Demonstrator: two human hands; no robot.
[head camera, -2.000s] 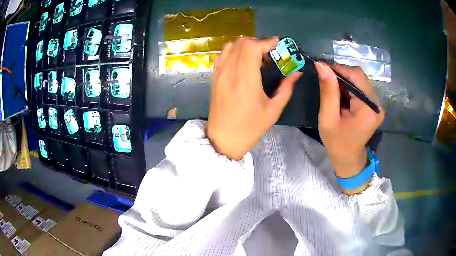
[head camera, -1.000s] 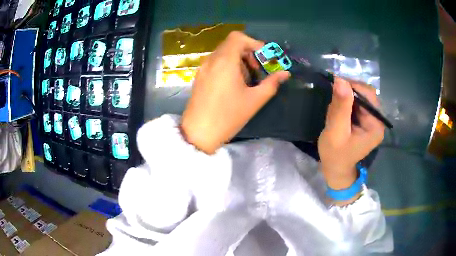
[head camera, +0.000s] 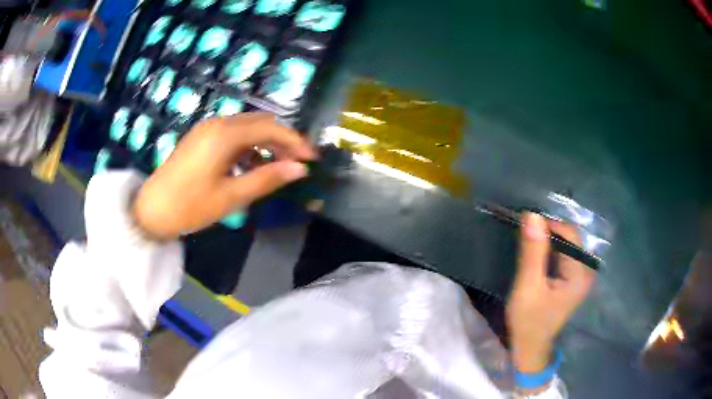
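My left hand (head camera: 222, 175) is over the right part of the black component tray (head camera: 308, 117). Its thumb and index finger are slightly apart, with no module visible between the fingertips; the picture is blurred there. Cyan modules (head camera: 288, 79) sit in the tray's pockets. My right hand (head camera: 549, 273) holds the dark tweezers (head camera: 574, 251) like a pen over the mat at the right, their tip pointing left. The tip appears to hold nothing, but it is blurred.
A gold-amber tape sheet (head camera: 421, 140) lies on the dark green mat (head camera: 507, 93) between the hands. A silvery film strip (head camera: 576, 214) lies beside my right hand. A blue frame (head camera: 97, 51) stands at upper left. Copper-orange material (head camera: 667, 331) shows at lower right.
My left hand has moved left from the mat to the tray, and the module it held is no longer visible in it. My right hand still holds the tweezers. The whole view has tilted.
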